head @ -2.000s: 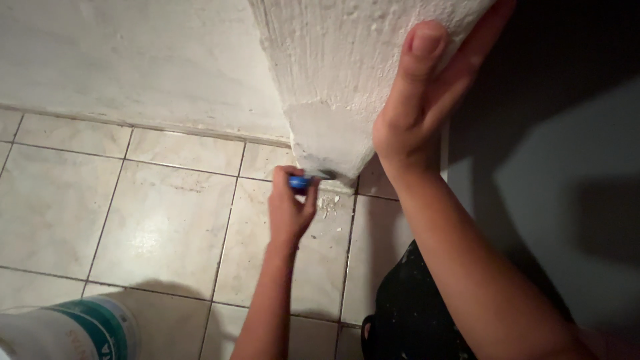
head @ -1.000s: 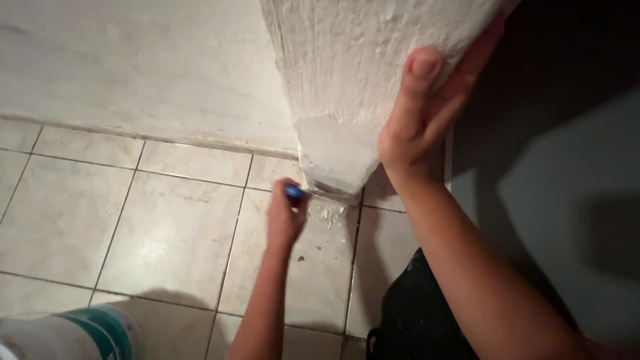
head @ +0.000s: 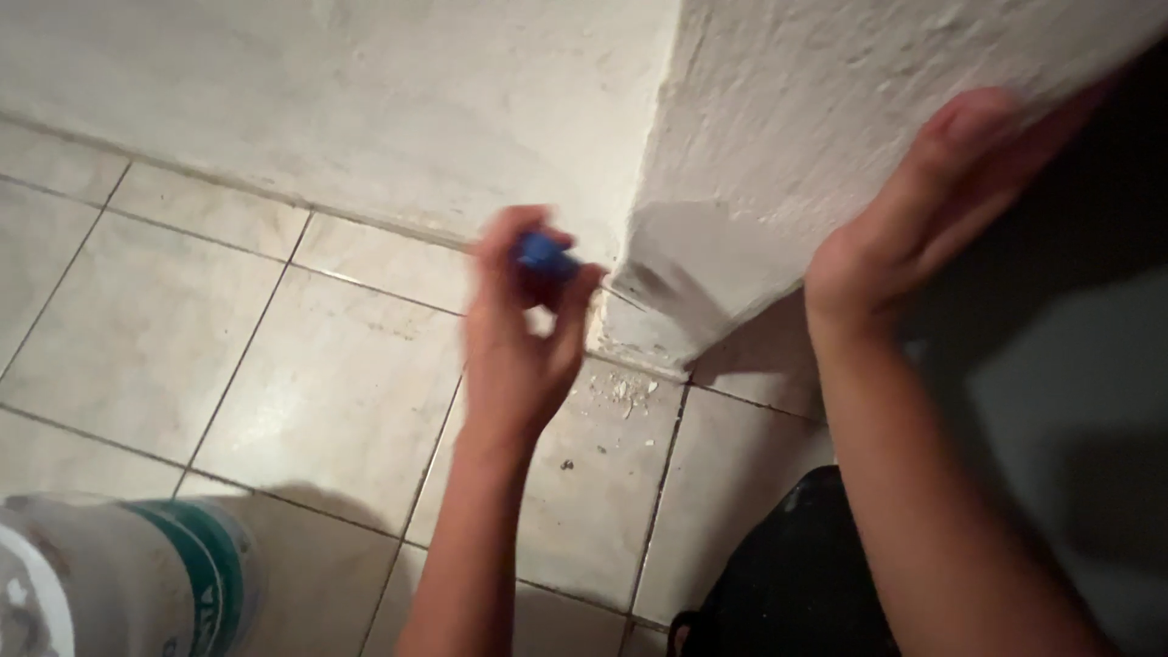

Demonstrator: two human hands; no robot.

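My left hand [head: 525,319] is closed around the blue handle [head: 546,255] of a scraper or putty knife and is blurred by motion. Its thin blade [head: 625,297] lies near the lower corner of the white plastered wall end [head: 730,173], just above the floor; whether it touches cannot be told. A smooth grey patch [head: 684,246] covers the wall's lower part, with rough plaster above. My right hand [head: 912,201] rests against the right edge of the same wall end, thumb on its face, other fingers mostly hidden behind the edge. It holds no tool that can be seen.
White flakes [head: 630,392] lie on the floor tiles [head: 338,392] below the corner. A white bucket with a green band [head: 196,566] stands at the lower left. A long wall [head: 319,100] runs along the tiles on the left. Black clothing [head: 794,566] shows at the bottom.
My left hand with the blue-handled tool has risen from the foot of the wall end to a little higher beside its left edge. My right hand stays at the right edge. The view has shifted closer.
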